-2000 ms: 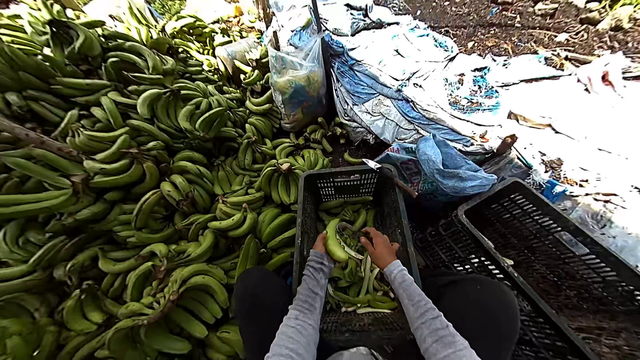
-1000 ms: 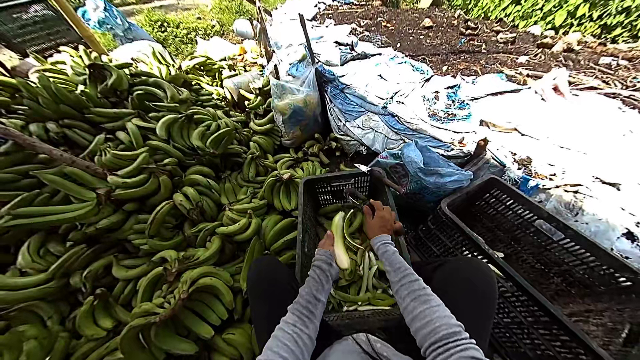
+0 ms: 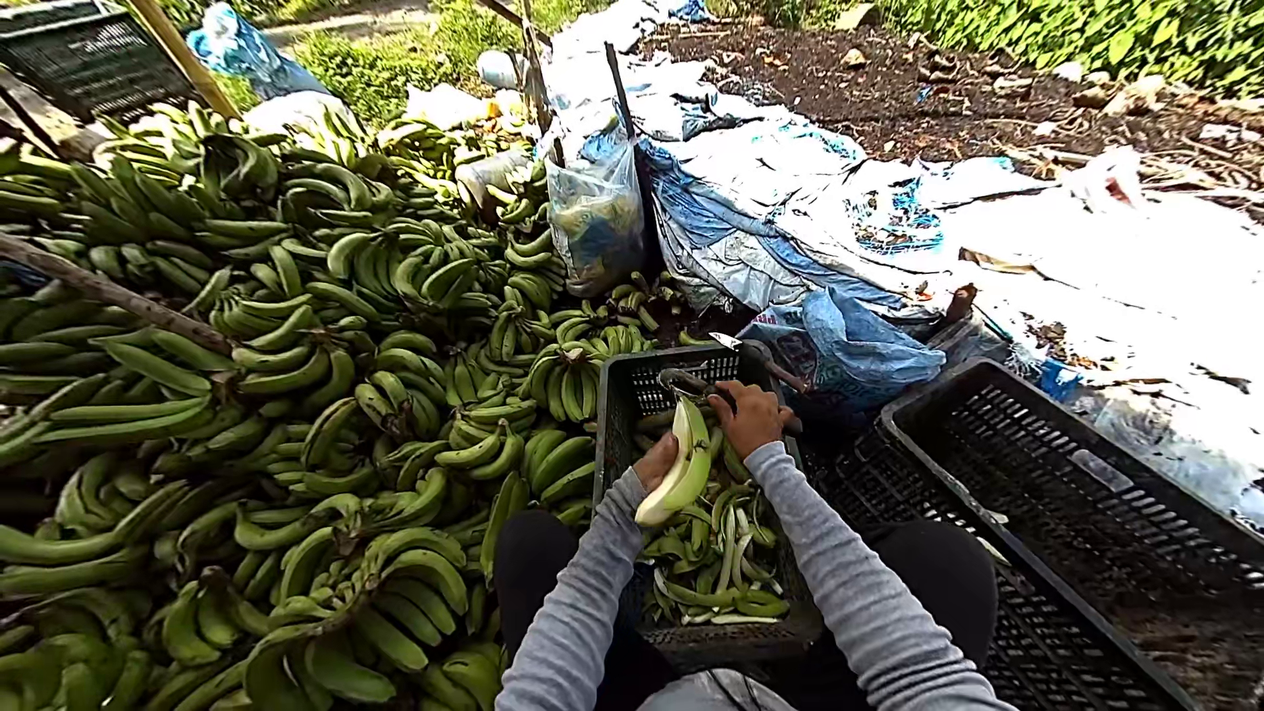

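My left hand (image 3: 657, 462) grips a partly peeled green plantain (image 3: 681, 469), its pale flesh showing along one side. Beside the fruit's upper end, my right hand (image 3: 750, 415) is closed around a dark handled tool (image 3: 684, 379) whose exact kind I cannot tell. Both hands are over a black plastic crate (image 3: 604, 425) between my knees. Green peels (image 3: 726, 553) and strips lie inside it. A knife (image 3: 726, 341) with a bare blade rests at the crate's far right corner.
Bunches of green plantains (image 3: 395, 276) are heaped on the left. Black crates (image 3: 1076, 444) stand at the right. A blue plastic bag (image 3: 849, 346) lies beyond my crate, near a clear filled bag (image 3: 597, 222) by a post. White and blue sheeting (image 3: 770, 217) covers the ground behind.
More pale flesh shows on the plantain than two seconds ago. My right hand has moved toward the crate's far end. The view has tilted up.
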